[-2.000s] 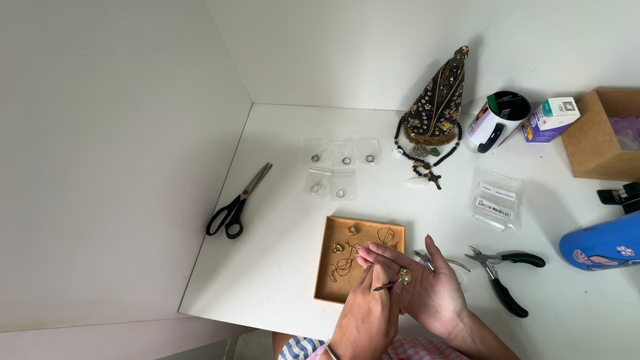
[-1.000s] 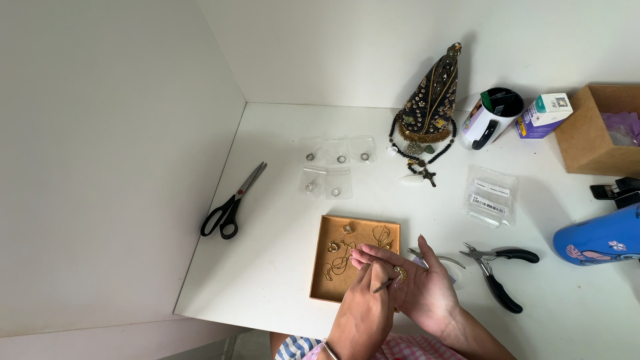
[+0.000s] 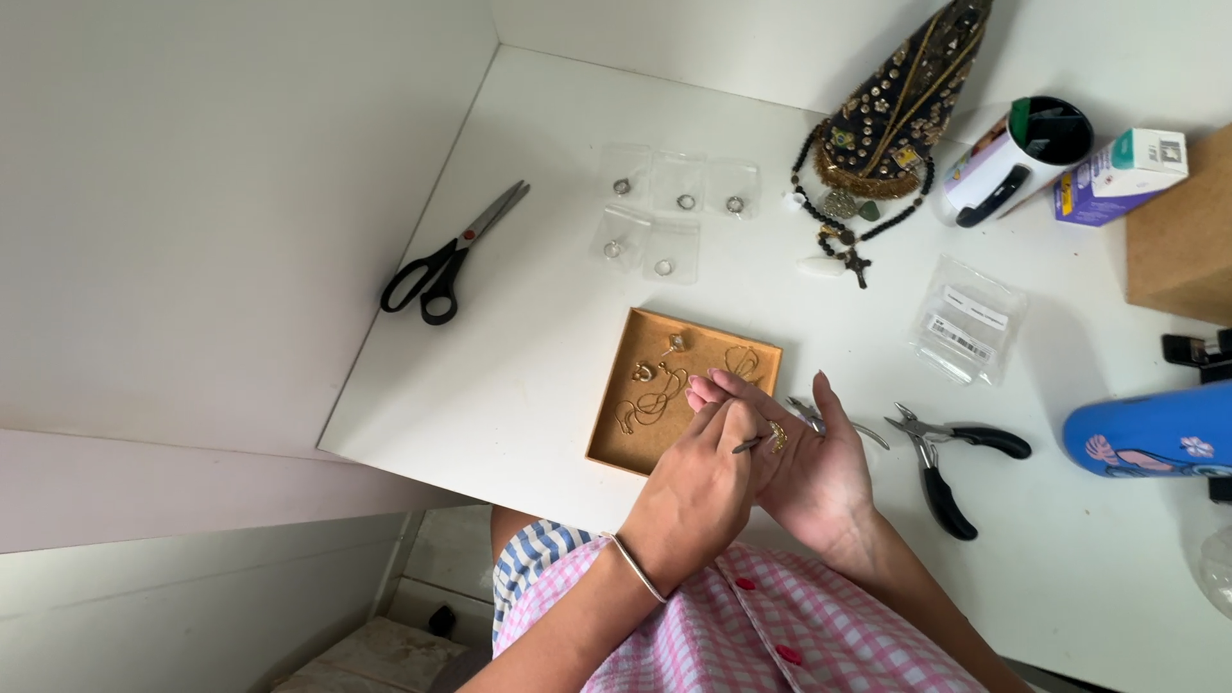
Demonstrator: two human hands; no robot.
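Observation:
My left hand (image 3: 703, 472), with a bangle at the wrist, is closed around a small dark-tipped tool (image 3: 748, 446), mostly hidden by the fingers. My right hand (image 3: 808, 462) lies palm up beneath it, with a small gold-coloured jewellery piece (image 3: 778, 437) at the palm, close to the tool's tip. Whether its fingers grip the piece is unclear. Under the fingertips is a shallow wooden tray (image 3: 608, 404) holding a gold-coloured chain (image 3: 654, 404), a ring with a clear stone (image 3: 676, 344) and other jewellery. Black-handled pliers (image 3: 929, 452) lie open to the right; another metal tool (image 3: 808, 412) is partly behind my right hand.
Black-handled scissors (image 3: 452, 260) lie at left. Several small clear bags with rings (image 3: 685, 202) lie behind the tray. A clothed figure (image 3: 895, 106) with a beaded rosary (image 3: 857, 265), a mug (image 3: 1001, 173), a small box (image 3: 1121, 178), a labelled plastic bag (image 3: 967, 322) and a blue bottle (image 3: 1155, 433) stand or lie right.

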